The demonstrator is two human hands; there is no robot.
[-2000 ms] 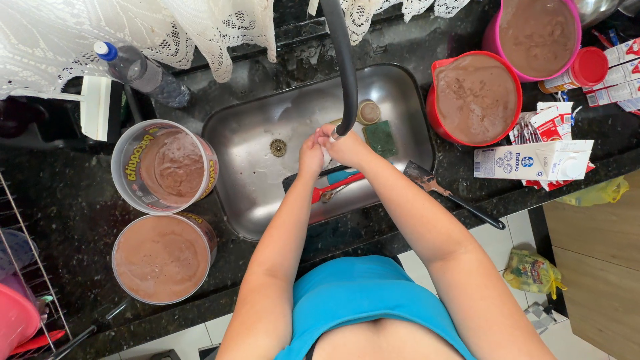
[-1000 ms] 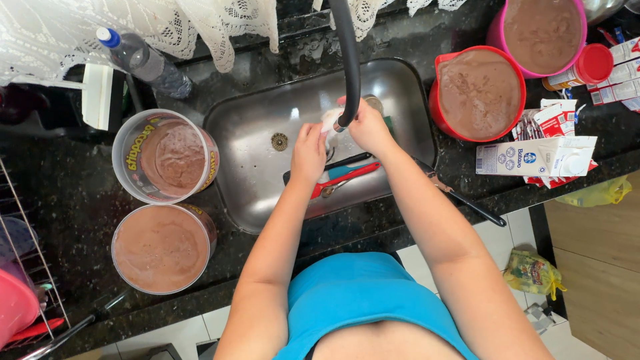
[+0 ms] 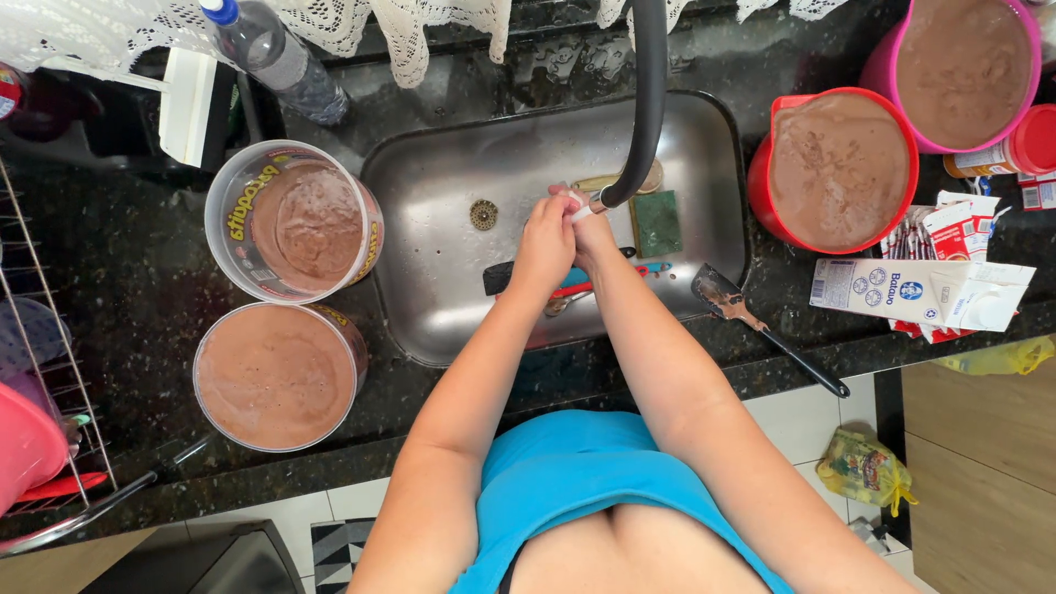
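Note:
My left hand (image 3: 546, 239) and my right hand (image 3: 587, 227) touch each other under the spout of a black flexible faucet (image 3: 648, 107), over a stainless steel sink (image 3: 437, 173). Water seems to run onto them. Their fingers overlap, so whether anything is between them cannot be told. Below the hands, utensils with red, blue and black handles (image 3: 571, 289) lie in the basin, partly hidden by my wrists. Right of the hands lies a green scouring sponge (image 3: 657, 224), and behind it a round, light-coloured item (image 3: 648, 177). The drain (image 3: 483, 214) is to the left.
Two plastic tubs of brown mixture (image 3: 276, 375) stand left, below a plastic bottle (image 3: 285, 66). At right are a red bowl (image 3: 837, 173) and a pink bowl (image 3: 965, 70) of brown mixture, a carton (image 3: 916, 293), wrappers (image 3: 957, 227) and a smeared spatula (image 3: 767, 326). A wire rack (image 3: 49, 322) stands far left.
A second ago my hands were further apart under the spout, with whitish matter between them; now they are together. The utensils lay in the sink then too.

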